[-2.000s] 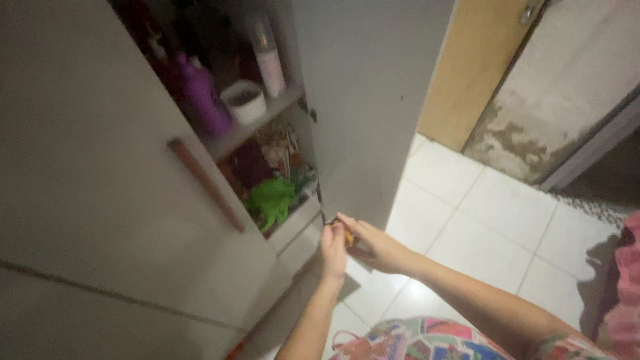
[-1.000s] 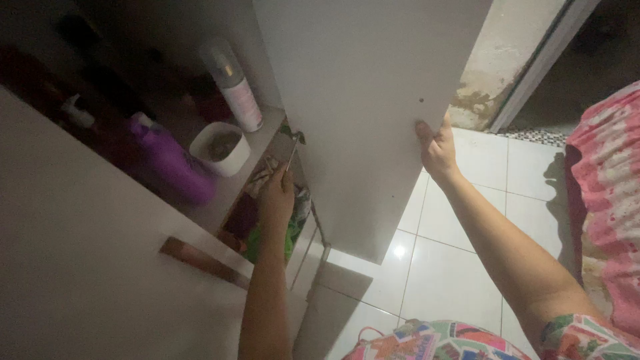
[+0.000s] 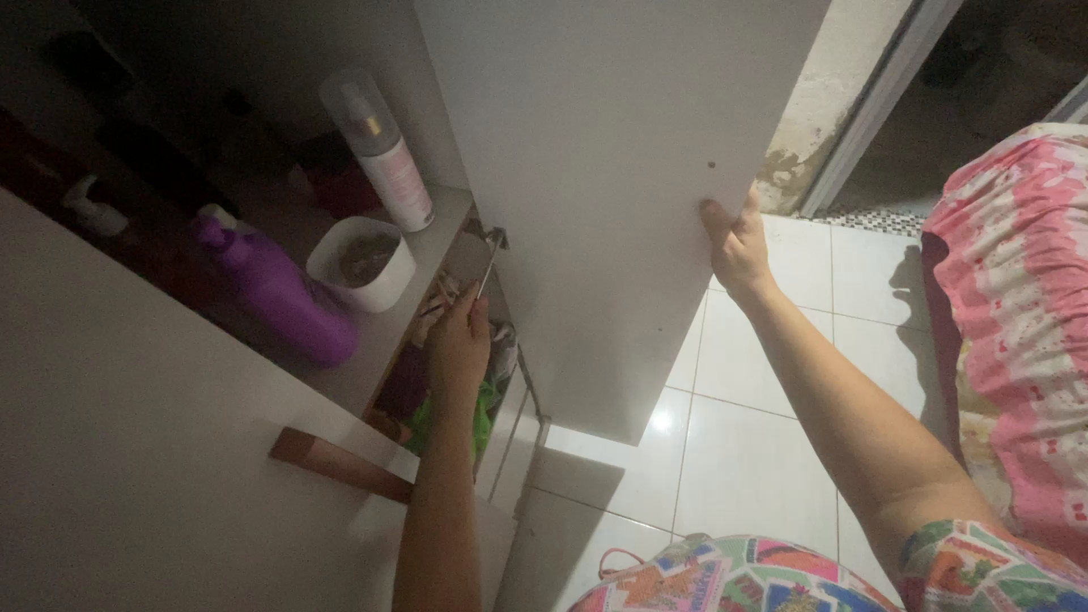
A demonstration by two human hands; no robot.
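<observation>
My left hand (image 3: 459, 344) holds a thin metal tool (image 3: 488, 270), its kind unclear, with the tip at a small metal hinge (image 3: 497, 236) on the inner side of the open cabinet door (image 3: 595, 187). My right hand (image 3: 738, 246) grips the free edge of that door, thumb on the inner face and fingers hidden behind it. On the shelf beside the hinge stand a white plastic container (image 3: 364, 263), a purple pump bottle (image 3: 285, 293) and a pink and white bottle with a clear cap (image 3: 382, 157).
Below the shelf lie a green plastic bag (image 3: 484, 416) and other items, partly hidden by my left forearm. Another cabinet door with a reddish-brown handle (image 3: 340, 466) is at the left. White floor tiles (image 3: 756, 433) show beyond the door; a pink patterned cloth (image 3: 1020, 340) hangs at the right.
Two seconds ago both hands were together near the lower part of the door. They have since parted, the left going up to the hinge and the right to the door's edge. The view has moved closer.
</observation>
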